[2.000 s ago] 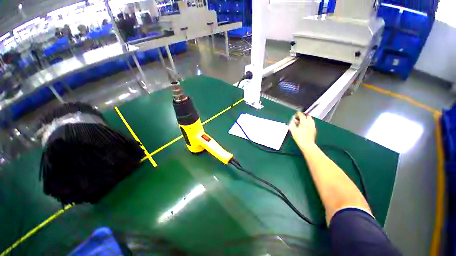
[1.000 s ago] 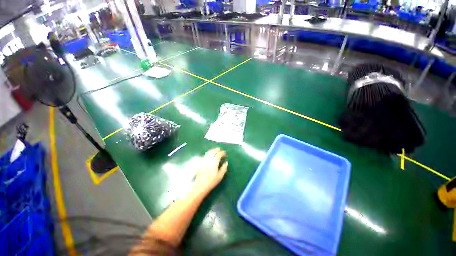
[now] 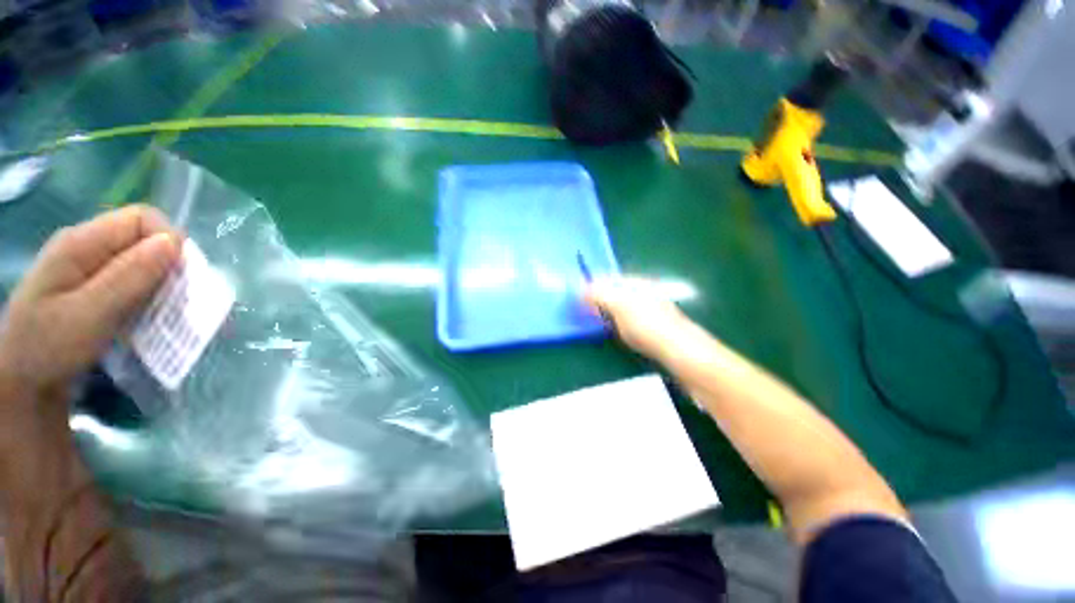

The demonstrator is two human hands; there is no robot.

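Note:
My left hand (image 3: 88, 295) is shut on the top of a clear plastic bag (image 3: 318, 401) at the left. The bag hangs across the front left, with a white printed label (image 3: 186, 316) beside my fingers. No black parts show in the bag. My right hand (image 3: 625, 316) is over the right rim of the blue tray (image 3: 519, 253) and holds a slim dark pen (image 3: 585, 269), its tip pointing up and away. A white paper (image 3: 601, 469) lies at the bench's front edge, below the tray. The tray shows no parts in it.
A black bundle (image 3: 613, 77) stands at the far side. A yellow heat gun (image 3: 792, 163) lies at the right, its black cord (image 3: 866, 342) looping towards the right edge. A white sheet (image 3: 898, 224) lies beside it. Yellow tape (image 3: 354, 121) crosses the green bench.
The view has turned from the bench's left part to the tray. My left hand, earlier reaching near the flat bag, now holds a clear bag. My right hand is back in view with a pen.

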